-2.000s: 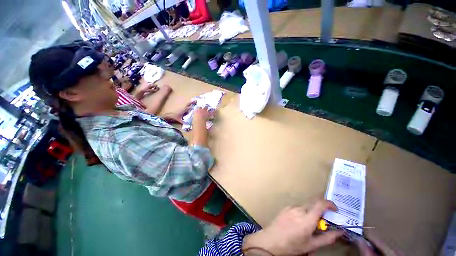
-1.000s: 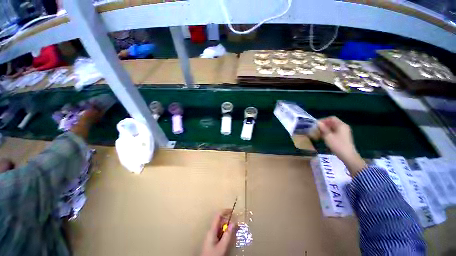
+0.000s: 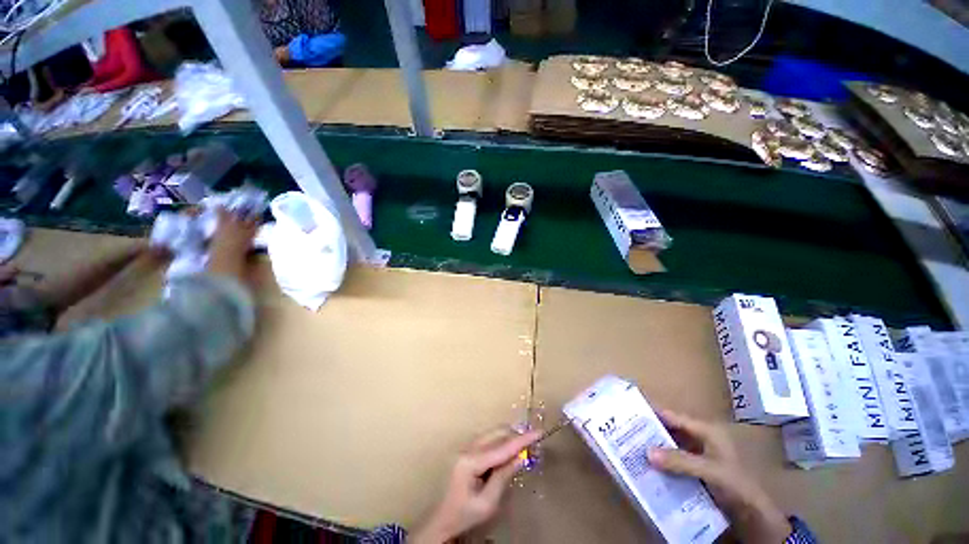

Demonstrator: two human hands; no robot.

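Note:
My right hand (image 3: 707,457) holds a white retail box (image 3: 646,457) at the lower centre right, its printed side up and tilted. My left hand (image 3: 478,478) holds a small screwdriver or awl (image 3: 525,455) by its yellow handle. The thin shaft points right and its tip is at the box's upper left end; whether it is under the flap I cannot tell. Tiny shiny scraps (image 3: 531,468) lie on the cardboard beside my left fingertips.
White MINI FAN boxes (image 3: 761,359) stand and lean in a row at right. An open box (image 3: 629,221) and mini fans (image 3: 512,218) lie on the green belt (image 3: 701,223). A white plastic bag (image 3: 306,250) hangs by the post. A coworker (image 3: 138,372) works at left.
The open box is released on the belt. My right hand has moved back to the bench and taken a white box, and my left hand's tool now meets its end.

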